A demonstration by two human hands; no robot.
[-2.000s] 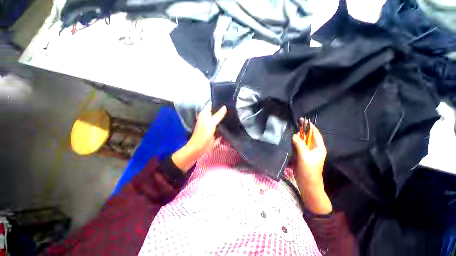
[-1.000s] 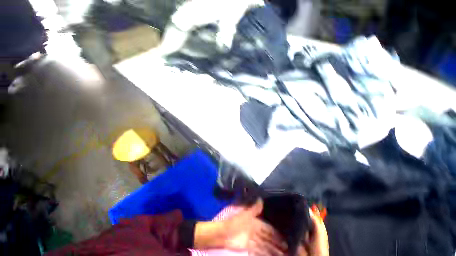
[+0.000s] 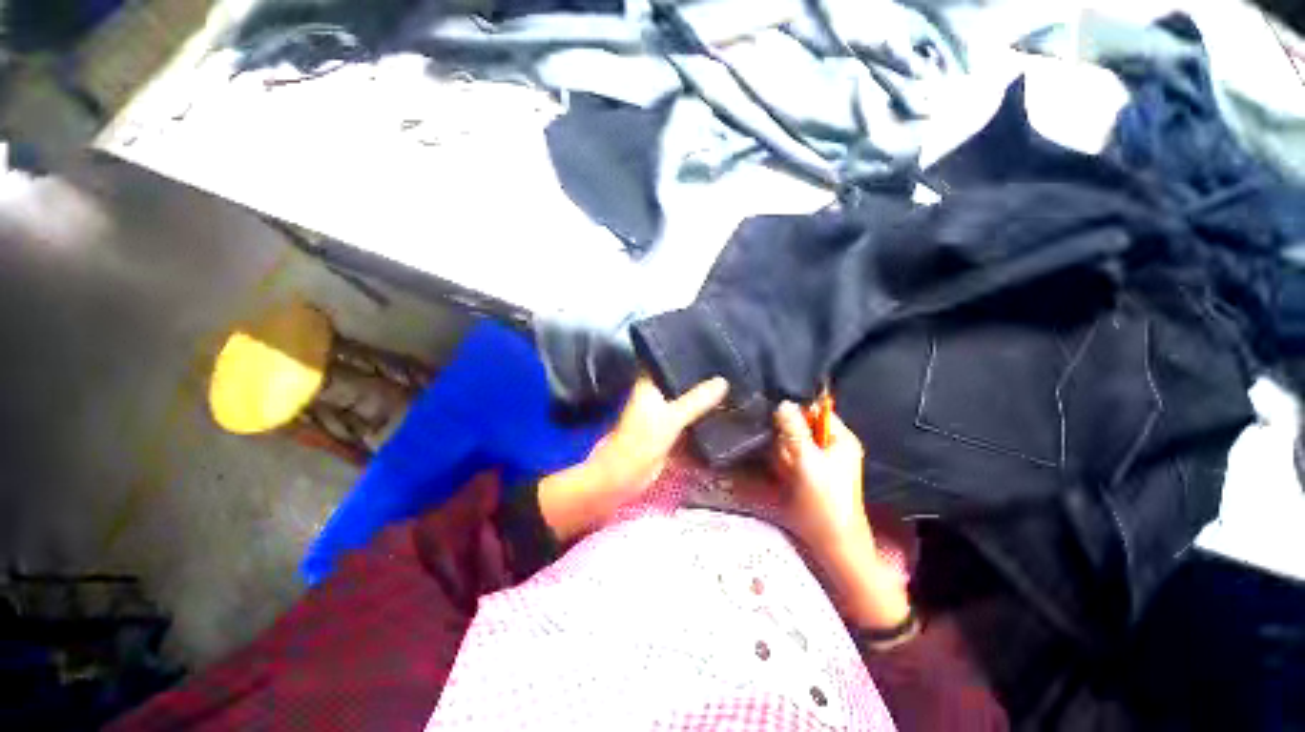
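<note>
A near-black denim jacket (image 3: pixel 1002 386) with pale stitching lies over the table's front edge and hangs towards my lap. My left hand (image 3: pixel 637 451) grips a short stitched band, which looks like a cuff (image 3: pixel 687 350), with the thumb on top. My right hand (image 3: pixel 823 465) is at the right side of the same band, fingers closed around small orange-red thread snips (image 3: pixel 820 416). The snips' tip is hidden or too blurred to make out. A stitched patch pocket (image 3: pixel 995 393) shows to the right.
A white table (image 3: pixel 358 172) holds pale grey-blue denim garments (image 3: pixel 744 86) beyond the jacket and bluer denim (image 3: pixel 1231 157) at the right. Thin dark cords lie at its far left. A yellow-topped stool (image 3: pixel 265 382) and a blue object (image 3: pixel 458 422) are at the left.
The view swung left and came back. The jacket's paler inside, seen between my hands earlier, is out of sight; my hands are now closer together on the folded band.
</note>
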